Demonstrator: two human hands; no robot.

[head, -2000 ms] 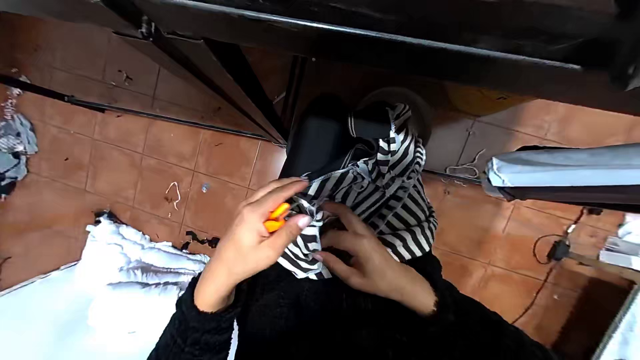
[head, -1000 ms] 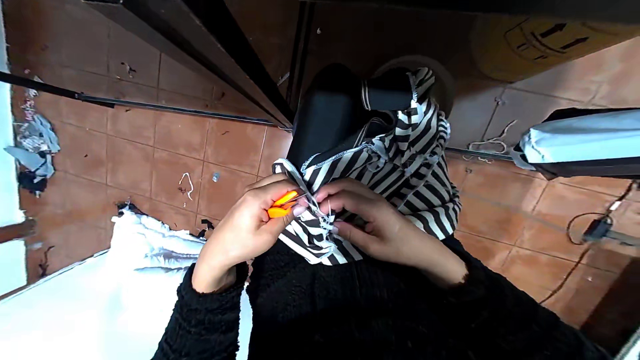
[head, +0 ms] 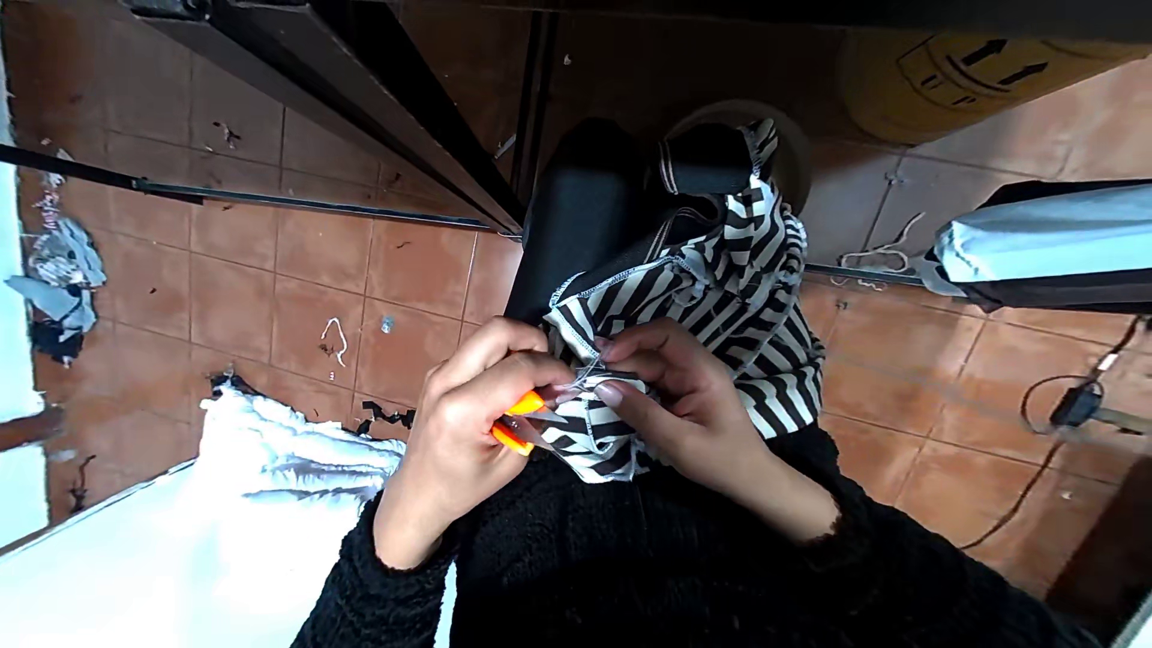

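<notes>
A black-and-white striped fabric garment (head: 711, 297) lies across my lap, with stitched seams showing. My left hand (head: 477, 414) holds small orange-handled thread snips (head: 522, 423) in its palm, blades apart and pointing right, while its fingertips pinch the garment's edge. Close beside it, my right hand (head: 684, 396) pinches the same edge and some loose threads between thumb and forefinger. The fingertips of both hands nearly meet there. Which threads each hand grips is too fine to tell.
White cloth (head: 288, 450) is heaped at the left. A black metal frame (head: 360, 99) stands ahead, with a yellow container (head: 963, 85) behind at right. Light-blue folded fabric (head: 1053, 229) lies at right, above a cable with a black adapter (head: 1077, 405). Scraps (head: 67, 274) lie on the tiled floor.
My hands stay together at the garment's edge, with fingertips shifted along it. The snips remain in my left hand, and their blades now show apart. The view has shifted somewhat.
</notes>
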